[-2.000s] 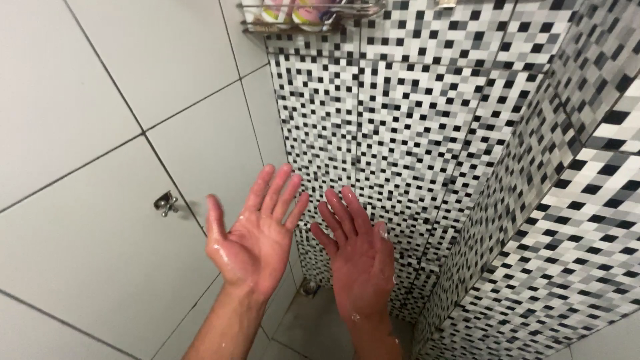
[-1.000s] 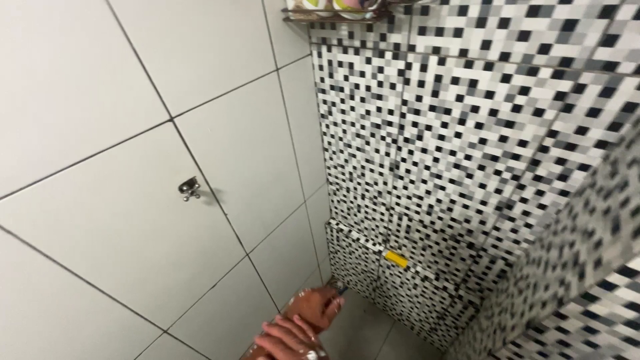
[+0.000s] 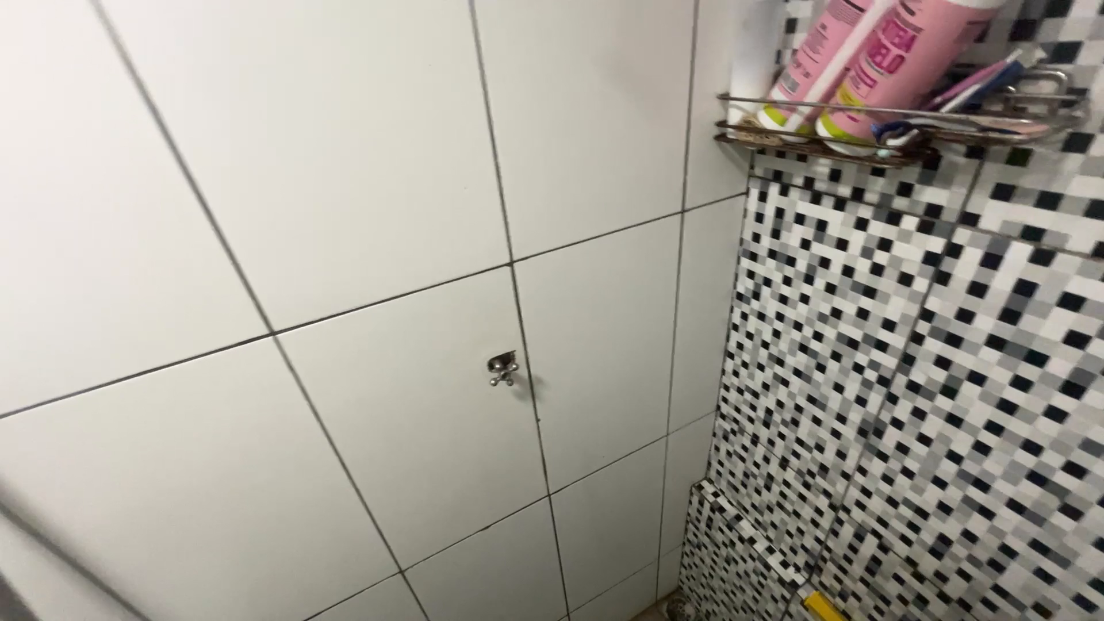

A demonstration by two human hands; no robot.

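Observation:
Neither my left hand nor my right hand shows in the view now. A small metal tap handle (image 3: 504, 369) sticks out of the white tiled wall, a little below the middle of the view. High on the right, a wire corner shelf (image 3: 862, 155) holds pink bottles (image 3: 901, 65), one of them bearing writing. Toothbrushes or similar slim handles (image 3: 983, 86) lean beside them on the shelf.
White wall tiles (image 3: 379, 164) fill the left side. A black, grey and white mosaic wall (image 3: 828, 328) stands at the right, with a low ledge at its foot. A yellow object (image 3: 824, 606) lies at the bottom edge, near a floor drain (image 3: 680, 606).
Both hands, raised with palms visible two seconds ago and close together low in the view one second ago, have left the view. The view has swung up and left.

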